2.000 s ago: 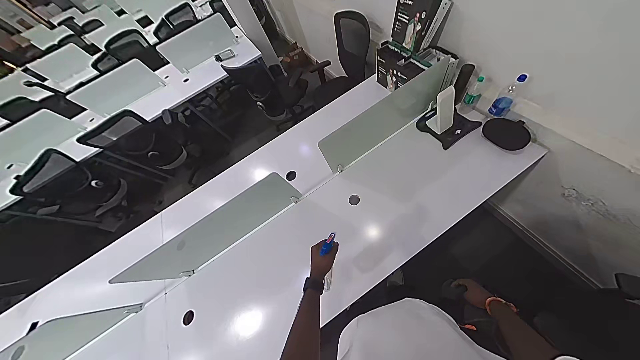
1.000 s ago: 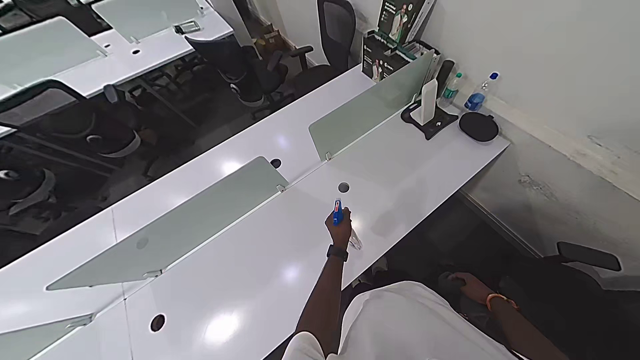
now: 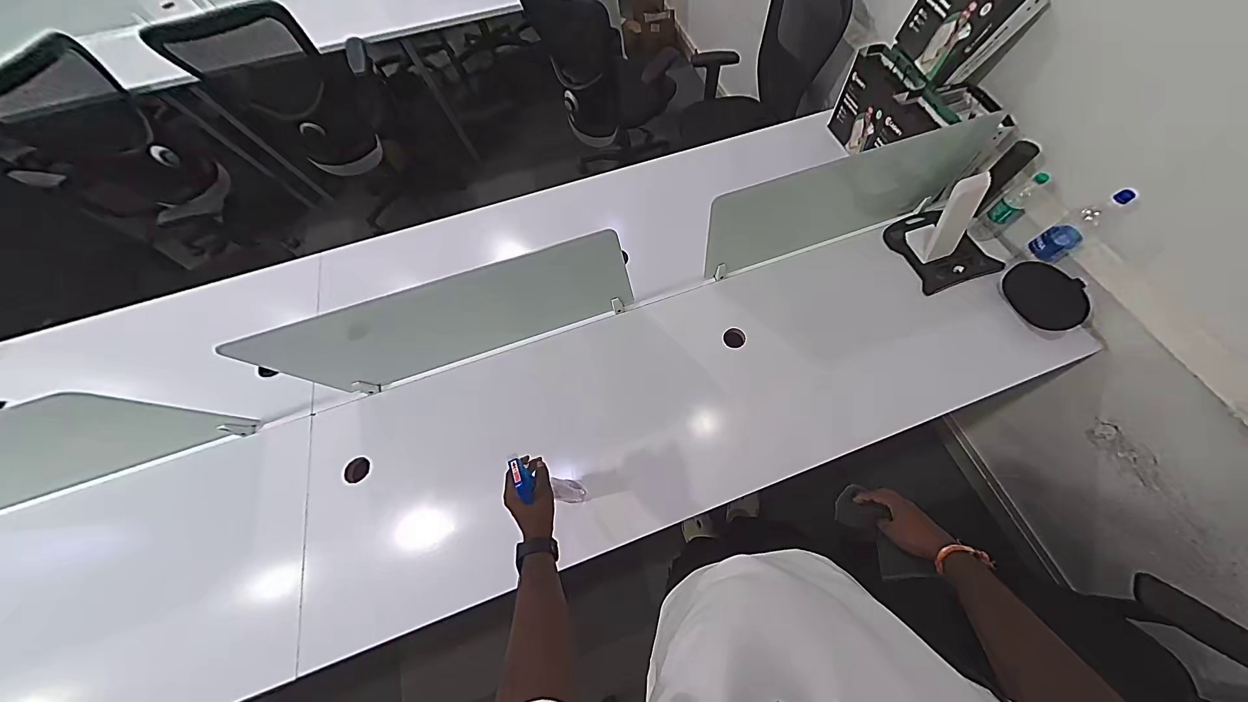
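Observation:
My left hand (image 3: 529,492), with a dark band at the wrist, is closed around a small blue bottle (image 3: 524,480) with a red and white label. It is over the white desk (image 3: 624,439). A small clear, shiny thing (image 3: 568,489) shows just right of the hand; what it is, I cannot tell. My right hand (image 3: 902,522), with an orange band at the wrist, is low beyond the desk's front edge. Its fingers hold a dark grey cloth-like thing (image 3: 858,507).
Frosted divider panels (image 3: 448,312) run along the desk's middle. At the right end are a white device on a black stand (image 3: 946,239), a round black case (image 3: 1046,295), plastic bottles (image 3: 1061,239) and printed boxes (image 3: 887,107). Mesh office chairs (image 3: 263,88) stand behind; the wall (image 3: 1160,390) is at right.
The view has shifted considerably. My left hand, still holding the blue bottle, has moved left along the desk, from near a round cable hole. My right hand stays low beside the desk.

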